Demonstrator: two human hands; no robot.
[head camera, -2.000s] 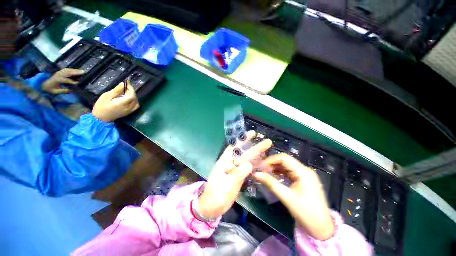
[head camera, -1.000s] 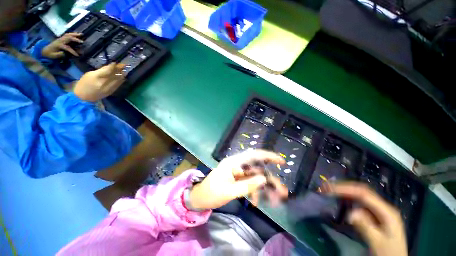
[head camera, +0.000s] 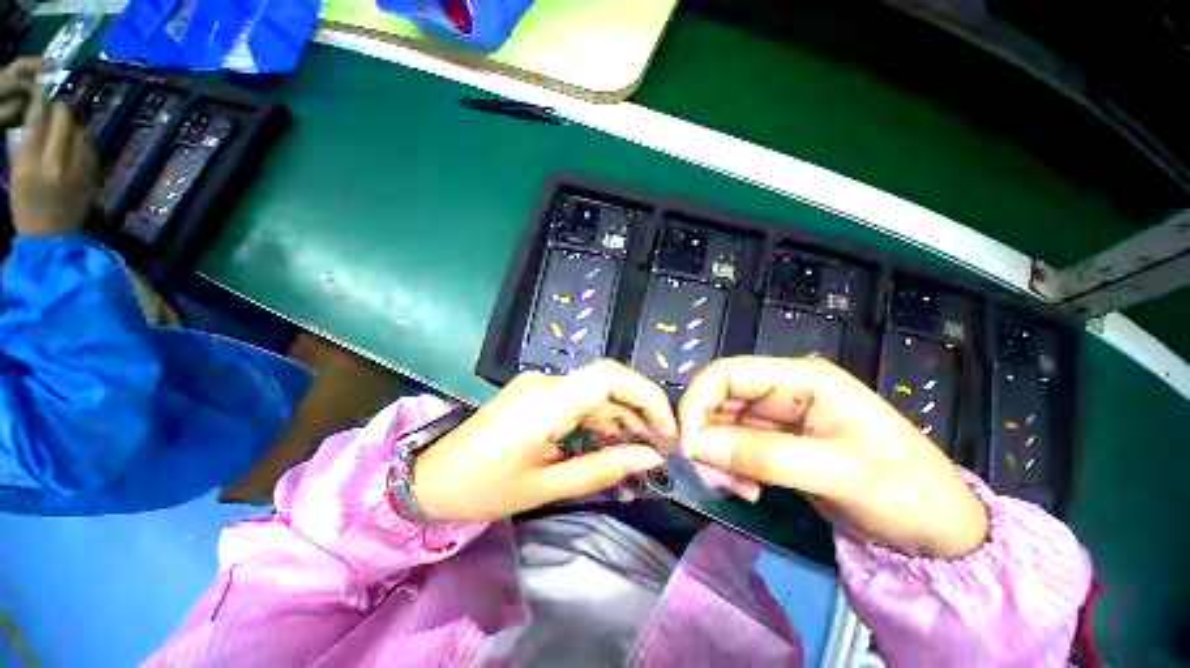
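Observation:
My left hand (head camera: 548, 444) and my right hand (head camera: 822, 450) meet fingertip to fingertip in front of the tray. Between them is a small clear film strip with dark round pieces (head camera: 660, 480), partly hidden by the fingers. My left hand grips the strip; my right fingertips pinch at its edge, and what they hold is too small to tell. Behind my hands a black carrier tray (head camera: 499, 352) holds several dark phone units (head camera: 570, 303) side by side, camera clusters at the far end, with orange and white marks. My hands cover the near ends of some units.
Black tweezers (head camera: 512, 110) lie by the white bench strip (head camera: 783, 189). Blue bins (head camera: 215, 33) stand at the back left, another (head camera: 486, 18) on a yellow-green board (head camera: 594, 59). At left a person in a blue sleeve (head camera: 91, 372) works at another black tray (head camera: 248, 150). A metal post (head camera: 1129, 268) stands right.
My right hand has come back from the right to meet my left at the film strip. The dark blurred piece near it is no longer seen. The view has shifted, showing more of the tray.

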